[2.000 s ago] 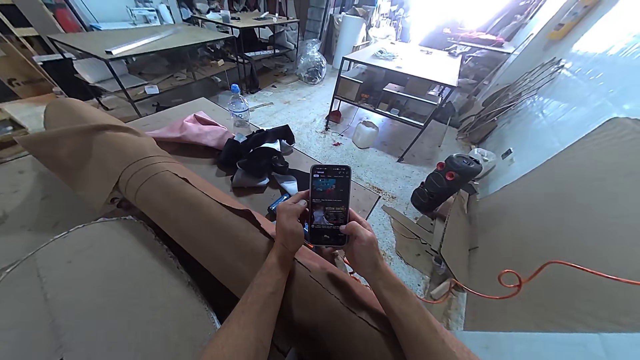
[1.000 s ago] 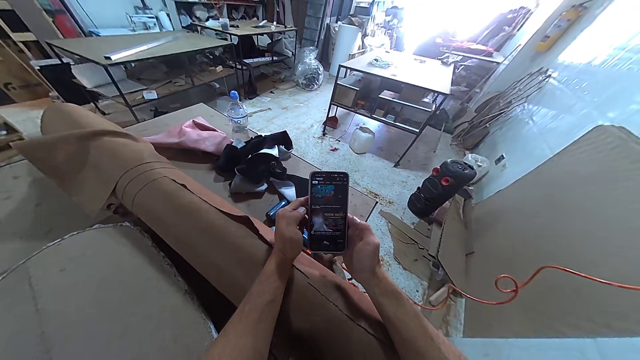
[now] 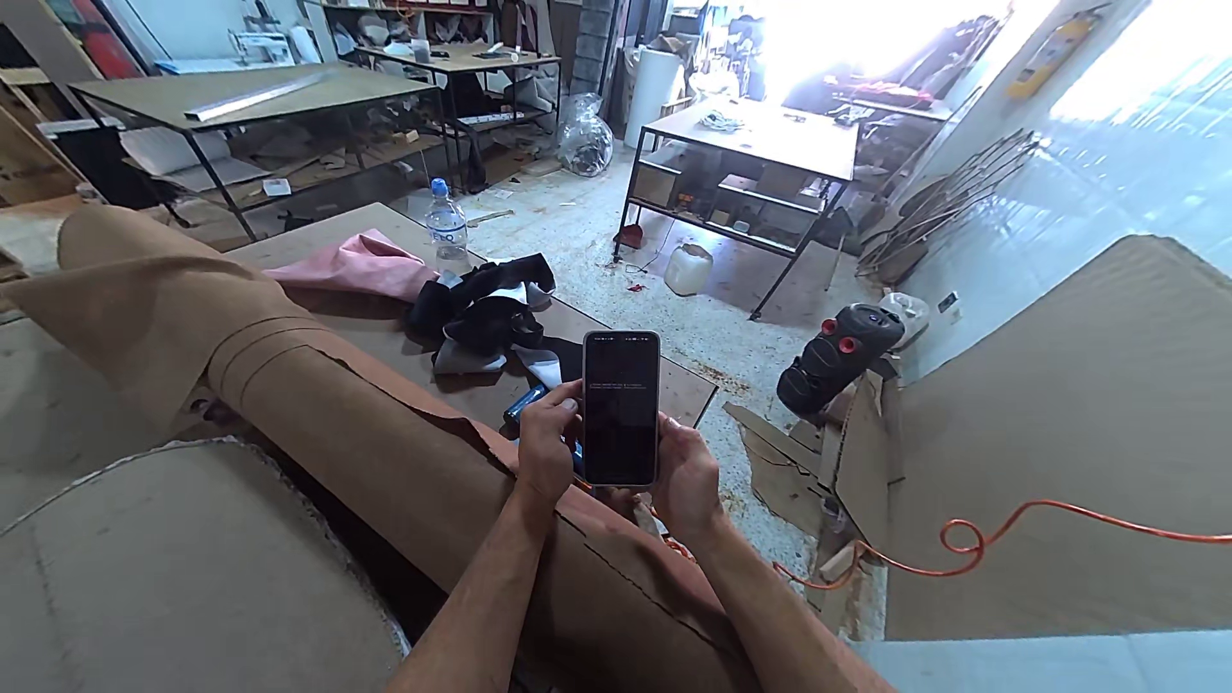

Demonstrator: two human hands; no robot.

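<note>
A smartphone stands upright between my two hands, its screen almost wholly dark with a few small lines of writing. My left hand grips its left edge, and my right hand grips the right edge. Both forearms lie over a large roll of brown leather-like material, which runs diagonally across the table. Just behind my left hand is a blue object, partly hidden. Black and white fabric scraps lie beyond the phone, beside a pink piece of material.
A water bottle stands on the table. To the right are a black speaker, cardboard sheets and an orange air hose. A metal-framed table, a white jug and another worktable stand farther back.
The phone's screen has gone from coloured pictures to a nearly all-dark page. Both hands still hold the phone in about the same place.
</note>
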